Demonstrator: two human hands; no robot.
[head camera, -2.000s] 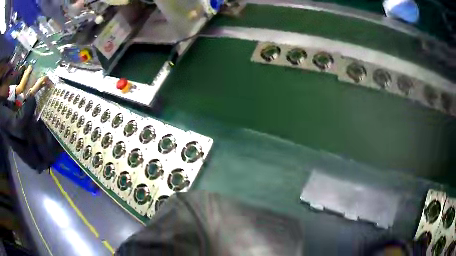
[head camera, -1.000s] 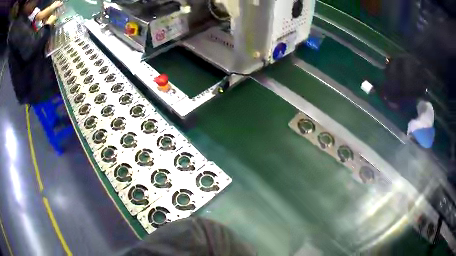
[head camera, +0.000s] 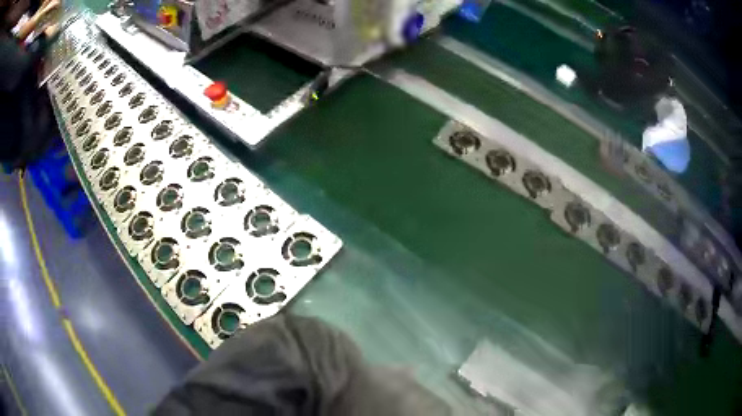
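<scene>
Three-hole panels (head camera: 225, 254) lie in overlapping rows on the green edge at the left, with green showing through their rings. A flat cover plate (head camera: 529, 382) lies at the bottom right and is partly cut off by the frame edge. My grey sleeve covers the bottom centre, beside the nearest panel. Neither of my hands shows, so I cannot see what they hold.
More three-hole panels (head camera: 536, 183) line the guide rail (head camera: 504, 110) across the conveyor belt (head camera: 382, 154). A black stop bar (head camera: 710, 321) crosses the rail at right. The machine's frame (head camera: 257, 130) bears an emergency stop button (head camera: 216, 93). A person's arms show top left. A blue-white item (head camera: 669, 136) lies beyond.
The view has swung right, then partly back. The cover plate, out of clear view one second ago, shows again at the bottom right. My sleeve stays at the bottom, near the panels.
</scene>
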